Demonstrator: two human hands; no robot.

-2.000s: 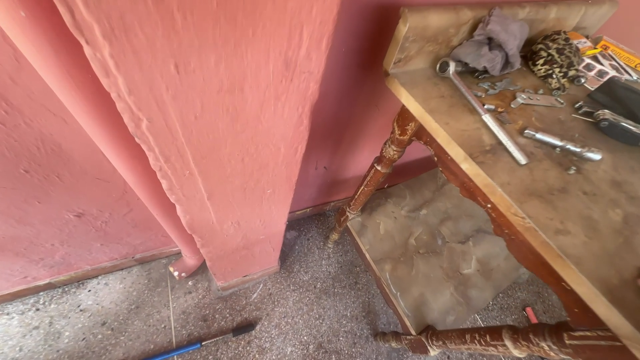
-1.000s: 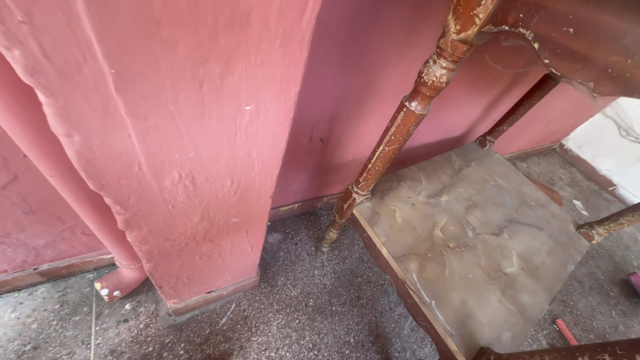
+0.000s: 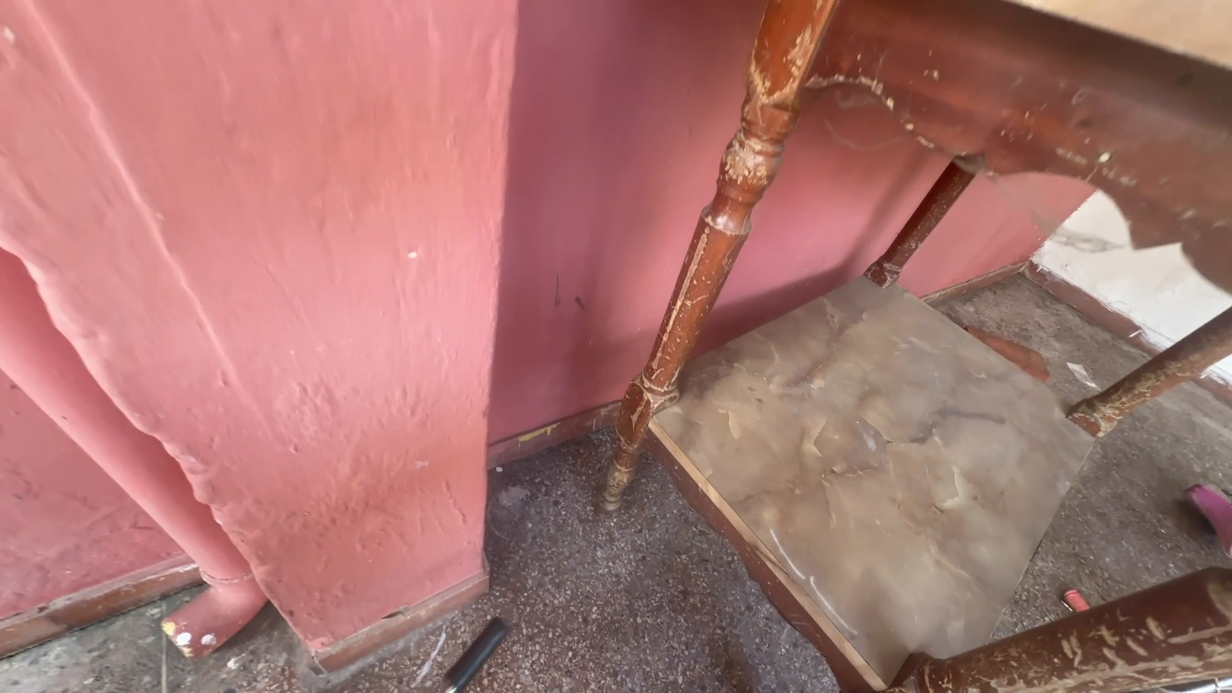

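Neither of my hands shows in the head view. A worn wooden table with turned legs (image 3: 707, 236) stands at the right, its lower shelf (image 3: 895, 462) covered in a marbled brown sheet. On the floor near the bottom edge lies a dark handle (image 3: 476, 654), cut off by the frame. A small red object (image 3: 1075, 601) is on the floor beyond the shelf, partly hidden by the table's front rail.
A pink pillar (image 3: 366, 337) rises left of the table, with a pink pipe (image 3: 125, 433) beside it. Behind is a pink wall (image 3: 597, 221). A purple object (image 3: 1211, 515) lies on the floor at the right edge.
The view has swung down from the tabletop, where a ratchet wrench and other tools showed two seconds ago, to the lower shelf and floor.
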